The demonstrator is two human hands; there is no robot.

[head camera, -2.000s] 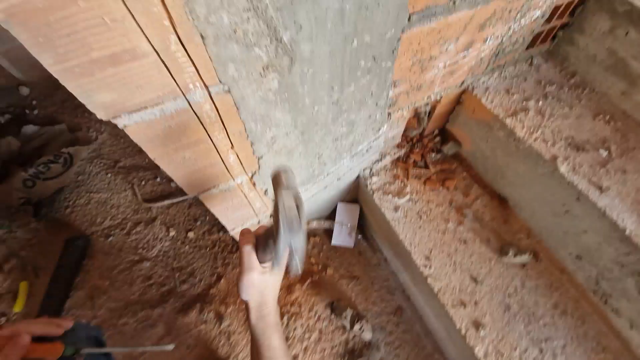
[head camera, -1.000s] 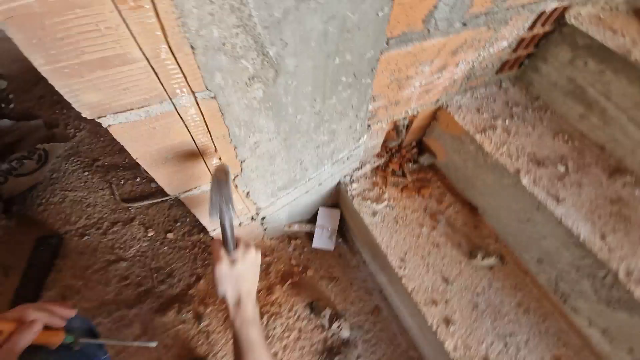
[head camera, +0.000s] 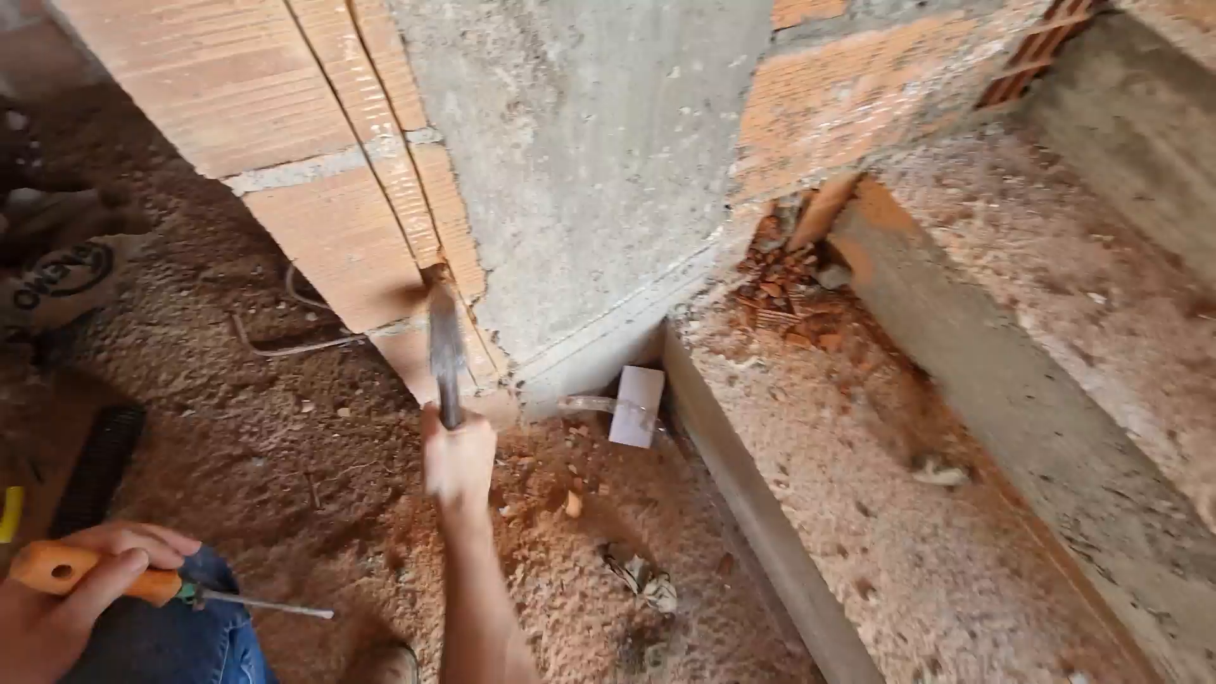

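My right hand [head camera: 460, 456] is closed on the handle of a hammer [head camera: 446, 342], blurred by motion. The hammer's head is at the hollow clay brick wall [head camera: 332, 218], by the lower part of two parallel grooves cut in the brick. At the lower left, my left hand [head camera: 85, 589] holds a screwdriver [head camera: 157, 584] with an orange handle, its metal shank pointing right, above a knee in blue jeans. The screwdriver is apart from the wall.
A concrete column [head camera: 589, 161] adjoins the brick. Concrete steps [head camera: 855, 456] rise at the right, with brick rubble [head camera: 788, 294] in one corner. A pale box-shaped piece [head camera: 636, 407] stands at the column's foot. A cable [head camera: 304, 348], a black corrugated piece [head camera: 100, 465] and a printed sack [head camera: 62, 280] lie left.
Two seconds ago the hammer was raised in front of the column's lower part; it has moved left onto the grooved brick. My left hand still holds the screwdriver.
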